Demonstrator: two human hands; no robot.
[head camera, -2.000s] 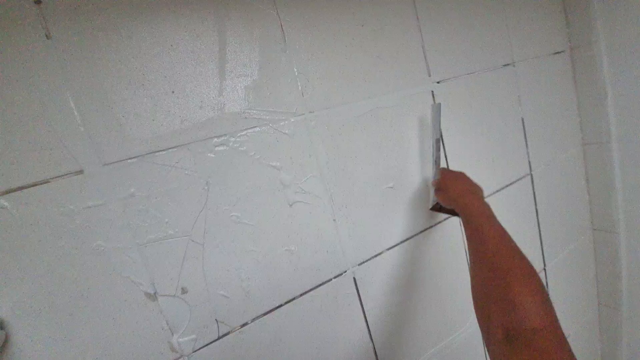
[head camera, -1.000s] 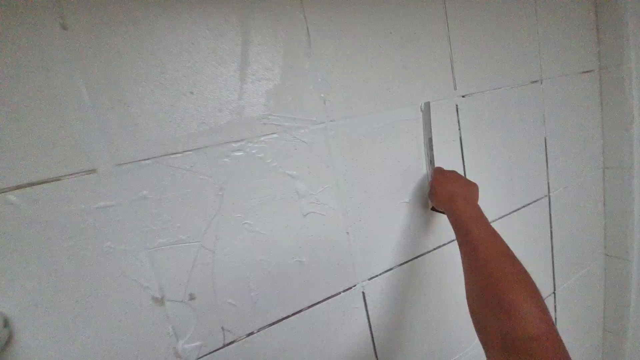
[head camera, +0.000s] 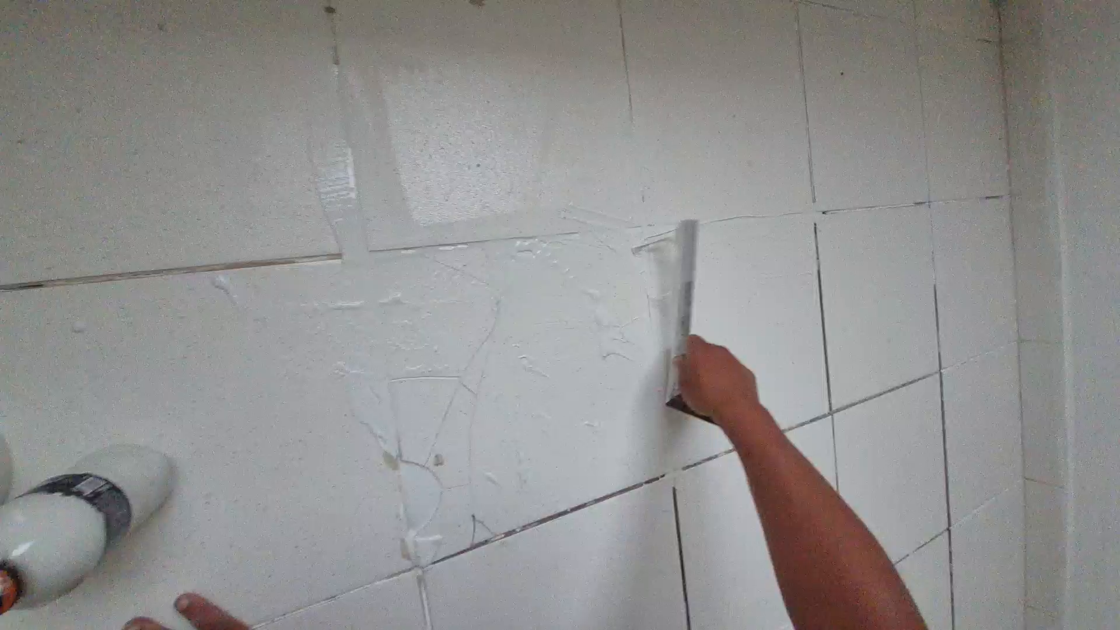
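Observation:
My right hand (head camera: 717, 378) grips a flat, straight-edged trowel (head camera: 687, 297), its long blade nearly upright against the white tiled surface (head camera: 542, 350). White paste lies smeared and ridged on the tiles left of the blade, over several cracks. Some joints there look filled with white, while others, mostly on the right, show dark. At the bottom left edge only some fingertips of my left hand (head camera: 206, 610) show, near the tiles; whether they hold anything is hidden.
At the lower left lies a white plastic bottle (head camera: 52, 542) with a dark label and an orange cap. Part of another pale round object (head camera: 3, 464) shows at the left edge. A side wall (head camera: 1085, 306) borders the tiles on the right.
My right hand has moved left across the tiles with the trowel still in it. Fingertips of my left hand and the bottle have come into view as the view shifted left.

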